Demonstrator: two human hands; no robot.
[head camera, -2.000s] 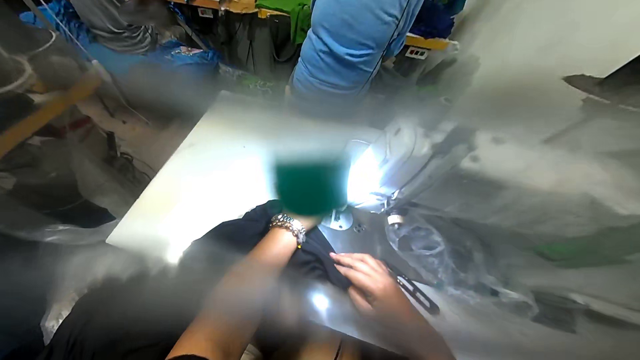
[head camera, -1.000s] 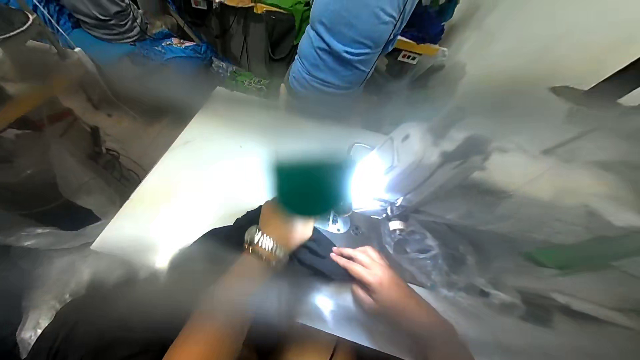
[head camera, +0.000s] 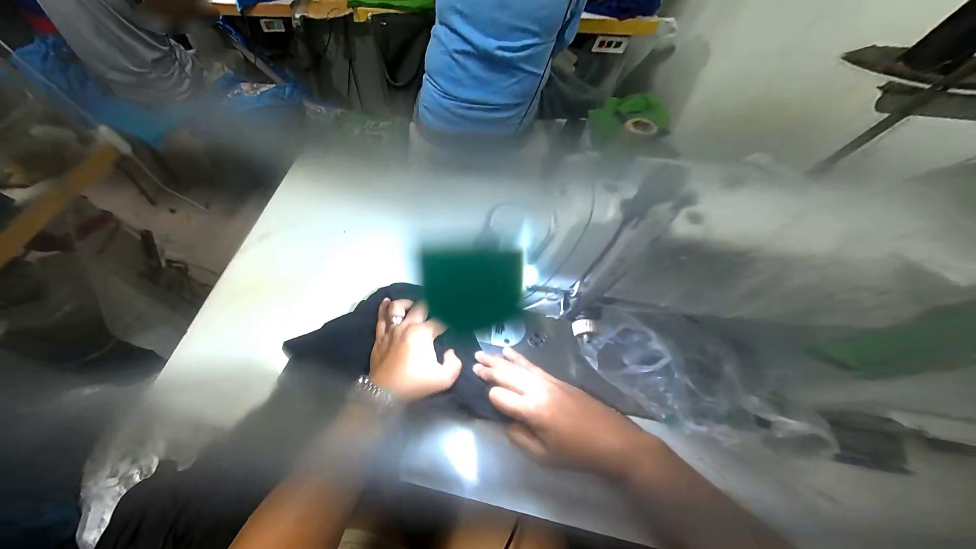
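Black fabric (head camera: 343, 339) lies on the white work table, before the needle area of a sewing machine (head camera: 560, 297). Flat on the fabric rests my left hand (head camera: 412, 354), its fingers spread, with a ring and a metal watch or bracelet at the wrist. My right hand (head camera: 534, 396) touches the fabric's right edge with its fingertips, just below the metal needle plate (head camera: 507, 334). Neither hand is seen closed on the cloth. A blurred green shape (head camera: 473, 286) hides part of the fabric and of the machine head. A bright lamp shines beside it.
Clear plastic (head camera: 640, 358) lies right of the needle area. The white table (head camera: 252, 282) ends in a slanting left edge. Beyond it stands a person in a blue shirt (head camera: 492, 69), near a green bundle with a tape roll (head camera: 640, 126). Blurred haze covers much of the view.
My left hand has moved left, out from behind the green shape, and lies spread on the fabric. My right hand stays near the needle plate. The view has shifted somewhat.
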